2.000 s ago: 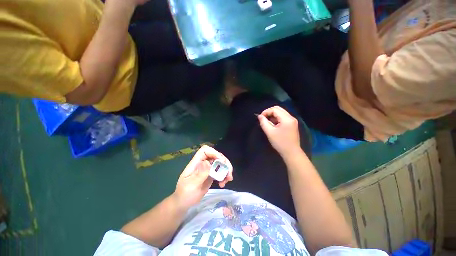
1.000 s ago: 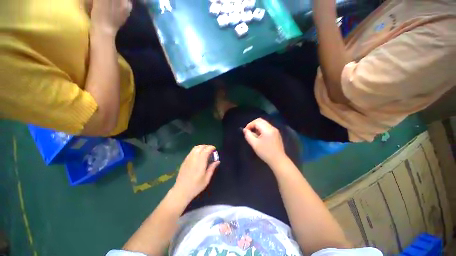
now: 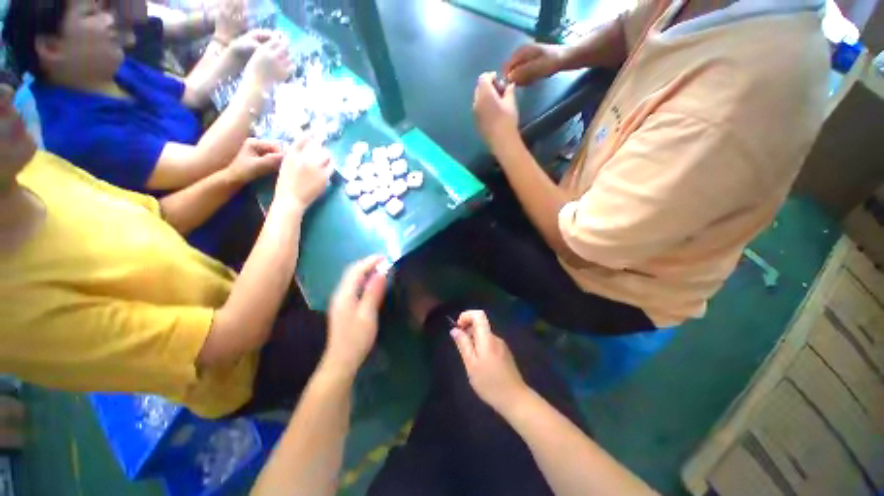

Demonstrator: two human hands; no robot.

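Note:
My left hand (image 3: 355,312) is blurred, reaching to the bench's near edge. Its thumb and fingers close on a small white part (image 3: 385,265), only partly visible. My right hand (image 3: 485,360) is above my lap, pinching a thin dark-tipped tool (image 3: 452,321); most of the tool is hidden by the fingers. A loose cluster of white plastic housings (image 3: 380,178) lies on the green bench top (image 3: 334,254), just beyond my left hand.
A person in yellow (image 3: 116,281) sits at left, a person in blue (image 3: 116,126) beyond, by a clear shiny heap (image 3: 310,102). A person in peach (image 3: 659,165) sits at right. Blue bins (image 3: 145,436) and tan panels (image 3: 785,387) are on the floor.
The view has tilted up, showing more bench and people. My left hand has moved from above my lap forward to the bench edge. My right hand still holds the tool above my lap.

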